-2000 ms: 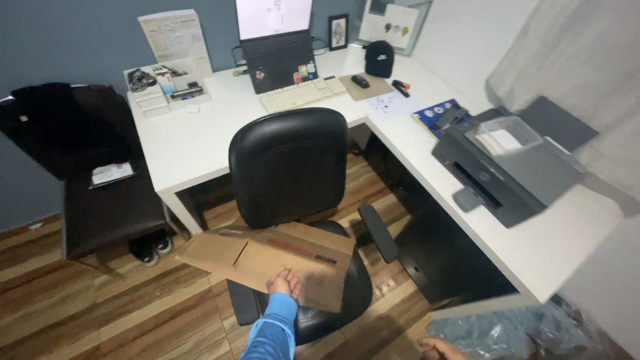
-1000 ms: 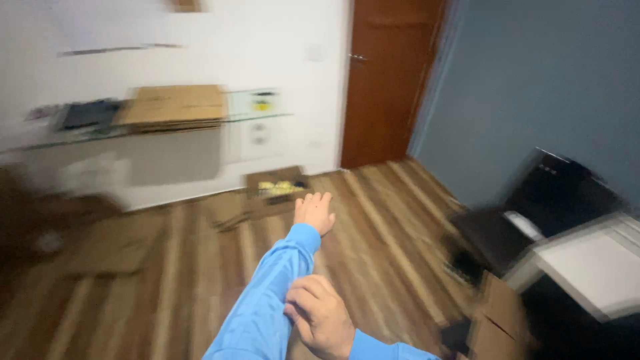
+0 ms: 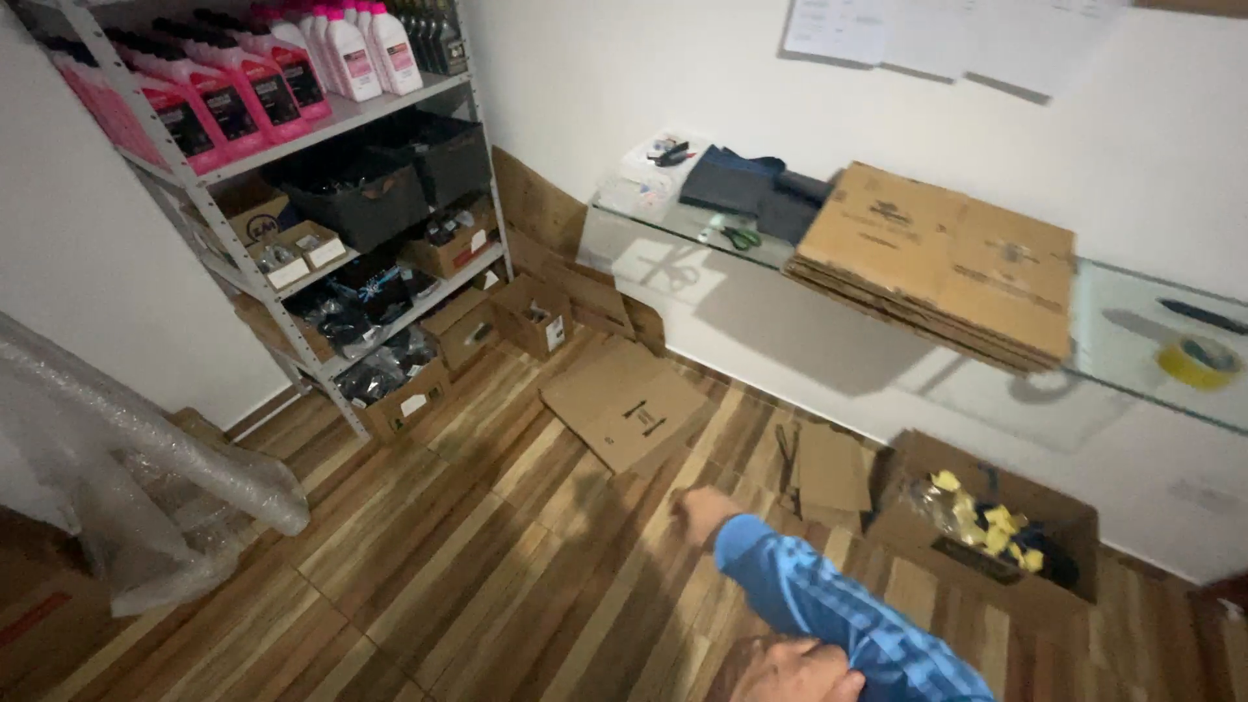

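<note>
My right hand (image 3: pixel 707 517) reaches out over the wooden floor from a blue sleeve (image 3: pixel 829 595). It is blurred, its fingers are hard to make out, and no object shows in it. At the bottom edge my left hand (image 3: pixel 795 671) has its fingers curled on the fabric of that right sleeve, partly cut off by the frame. Beyond the right hand a flattened cardboard piece (image 3: pixel 624 405) lies on the floor. Smaller cardboard pieces (image 3: pixel 829 473) lie to its right, beside an open cardboard box (image 3: pixel 975 575) holding yellow scraps and clear plastic.
A glass wall shelf (image 3: pixel 1121 380) carries stacked flattened boxes (image 3: pixel 936 253), green-handled scissors (image 3: pixel 741 237), dark cloth and a yellow tape roll (image 3: pixel 1199 361). Metal shelving (image 3: pixel 341 122) with pink bottles and boxes stands at left, near bubble wrap (image 3: pixel 195 478).
The view has swung from the desk to the shelves. Two seconds ago a hand was on cardboard over the chair. One second ago my right hand was at my left sleeve; now my left is on the right sleeve.
</note>
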